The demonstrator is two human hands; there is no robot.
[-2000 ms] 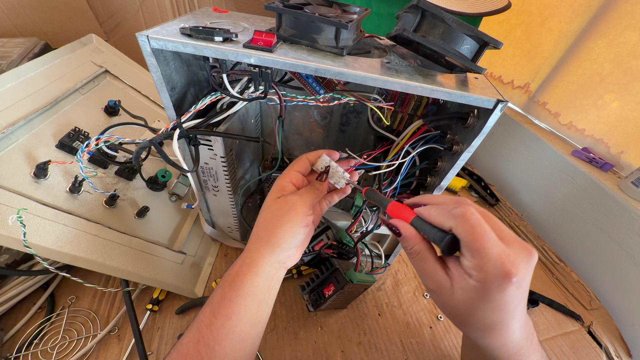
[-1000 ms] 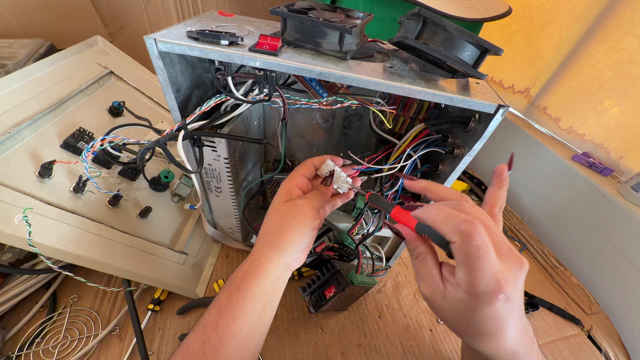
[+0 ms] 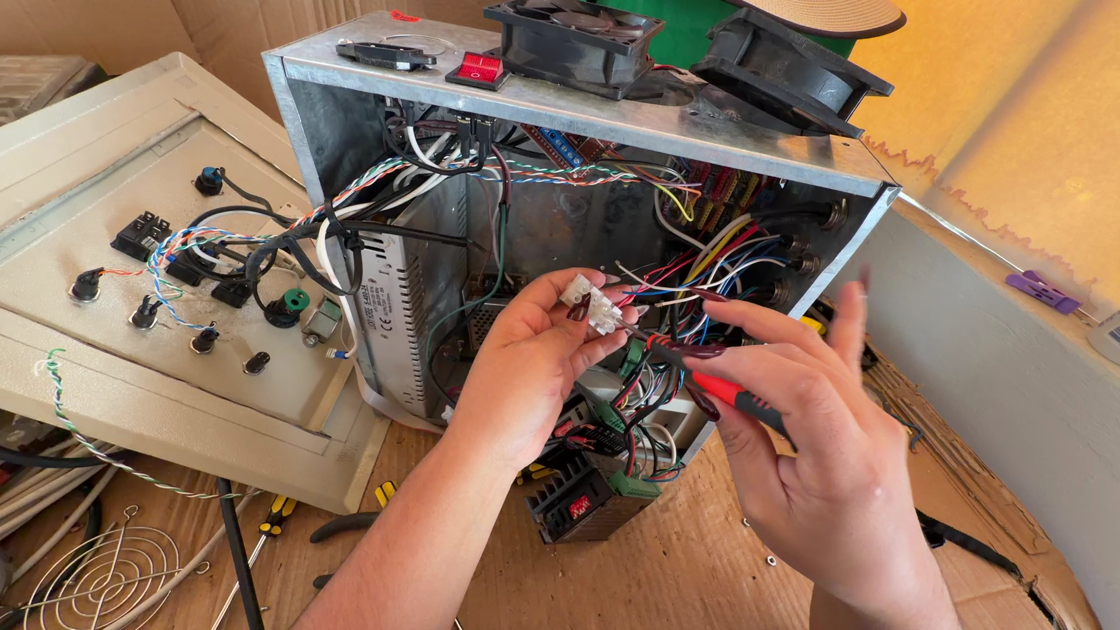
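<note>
My left hand (image 3: 542, 359) pinches a white plastic screw terminal block (image 3: 591, 304) between thumb and fingers, in front of the open metal enclosure (image 3: 569, 105). In my right hand (image 3: 814, 420) is a screwdriver with a red and black handle (image 3: 722, 385), its shaft pointing left to the terminal block. Whether the tip sits in a screw cannot be told. Loose red, white, blue and yellow wires (image 3: 717, 262) run behind the block from the glands in the enclosure's right wall. Below my hands is a black module with green connectors (image 3: 586, 499).
Two black fans (image 3: 573, 44) and a red rocker switch (image 3: 479, 68) lie on the enclosure. The beige panel (image 3: 175, 350), wired to it, leans at left. A wire fan guard (image 3: 105, 569), a yellow-black screwdriver (image 3: 262, 542) and a small nut (image 3: 771, 561) lie on the cardboard.
My right hand's fingers have shifted on the screwdriver handle, with the index finger raised one second ago. My left hand holds the terminal block throughout, in nearly the same place.
</note>
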